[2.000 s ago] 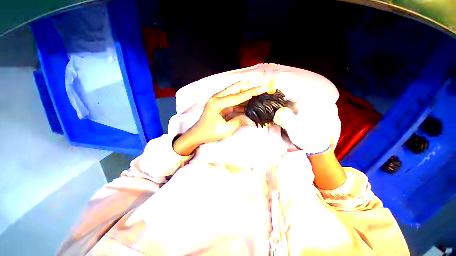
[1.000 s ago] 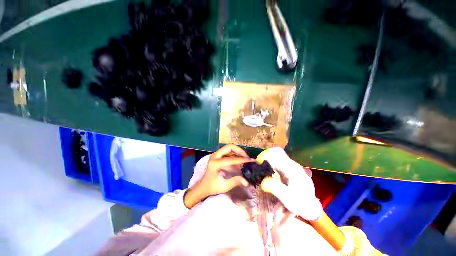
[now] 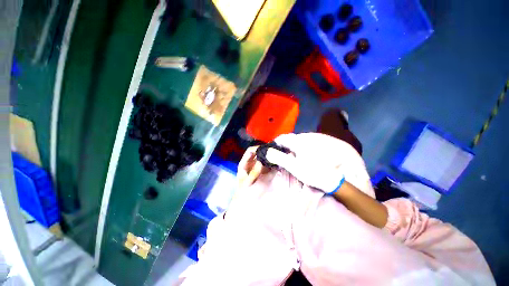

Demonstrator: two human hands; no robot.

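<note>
A black spiky hair piece (image 3: 268, 156) is held between my two hands above my pink-coated lap. My left hand (image 3: 249, 169), bare, is around its left side and partly hidden. My right hand (image 3: 304, 166), in a white knit glove with a blue cuff edge, grips its right side. The brown cardboard pad (image 3: 195, 99) lies on the green bench with a small whitish glue dish (image 3: 210, 96) on it. A large heap of black parts (image 3: 162, 139) lies beside the pad.
A blue crate (image 3: 385, 42) with several black parts stands at the upper right. A red-orange stool (image 3: 272, 117) and a red crate (image 3: 321, 75) are on the floor. A blue bin (image 3: 438, 156) stands at the right. A pale tool (image 3: 172, 62) lies behind the pad.
The view has turned sharply, so the bench now runs down the left and more floor shows at the right. Both hands still hold the black piece.
</note>
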